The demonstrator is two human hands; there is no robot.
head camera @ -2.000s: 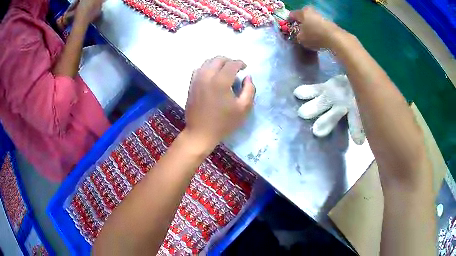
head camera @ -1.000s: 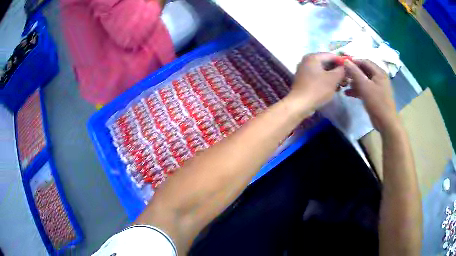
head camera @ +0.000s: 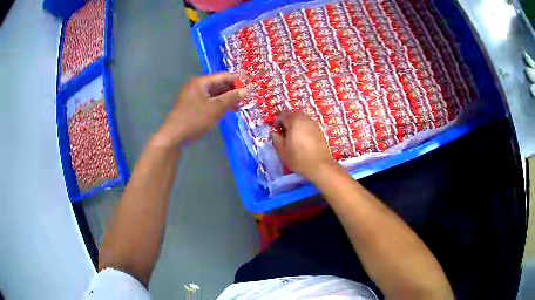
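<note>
The large blue tray lies tilted in front of me, with a white liner sheet showing at its near left corner. Packed rows of red and white pieces fill most of it. My left hand is at the tray's left edge, with a small red and white piece between thumb and fingers. My right hand is over the near left part of the rows, fingers bent down at a red piece. Its fingertips are partly hidden, so its hold is unclear.
Two smaller blue trays with tiny reddish pieces stand end to end at the left. The metal bench is at the right, with part of a white glove at the frame's edge. A bit of pink-red clothing shows at the top.
The view has swung left and down onto the tray. Both hands have moved from above the bench to the tray's left side and are now apart. The cardboard has left the view.
</note>
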